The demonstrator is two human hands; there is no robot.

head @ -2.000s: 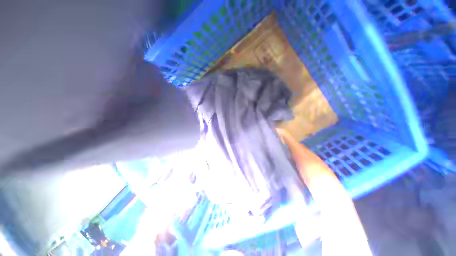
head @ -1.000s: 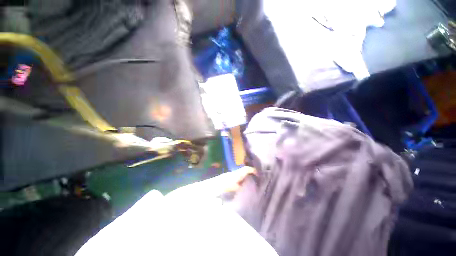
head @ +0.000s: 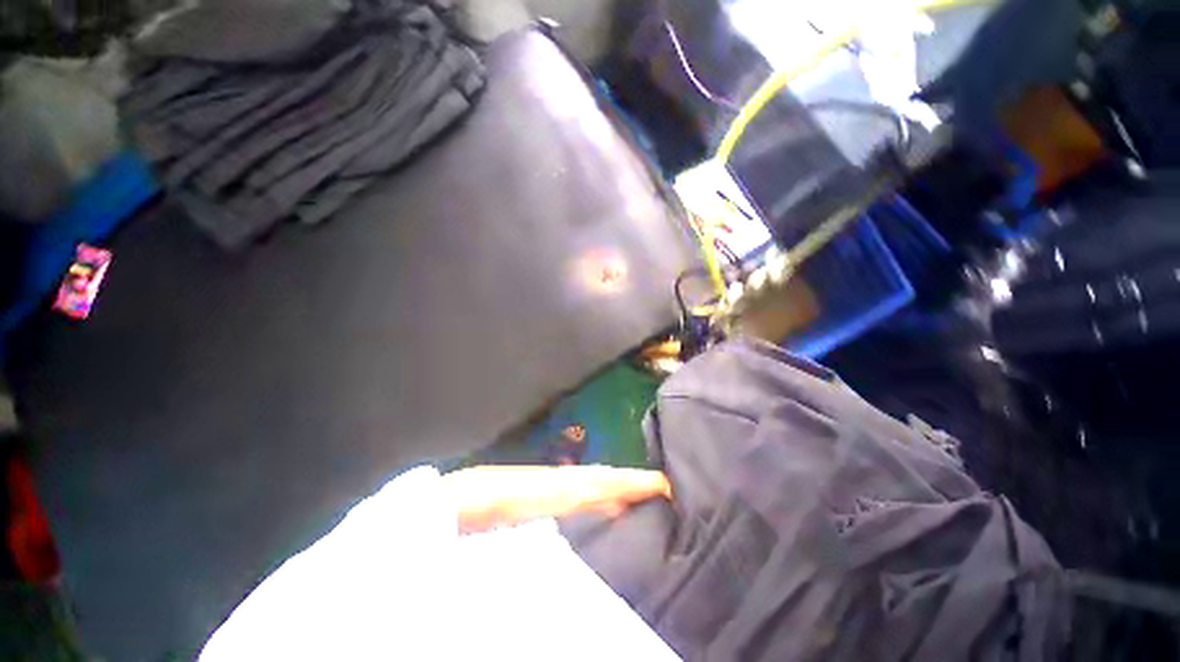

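Observation:
A large bunch of purple-grey garments [head: 802,504] hangs in soft folds at the lower right, close to me. My left hand [head: 621,489] reaches in from the white sleeve at the bottom. It holds the bunch at its left edge, and its fingers are partly hidden by the cloth. My right hand does not show. The padded pressing table [head: 388,336] lies to the left of the bunch.
A stack of dark garments [head: 311,117] lies at the table's far side. A red-pink packet [head: 83,281] is at its left. A white board [head: 721,210], yellow hose [head: 764,97] and blue crate [head: 880,278] are beyond the right corner. Green floor [head: 615,414] shows below.
The view has swung so that more of the table and the garment stack show. The bunch, still with my left hand at its edge, sits slightly lower. The hose now appears on the right.

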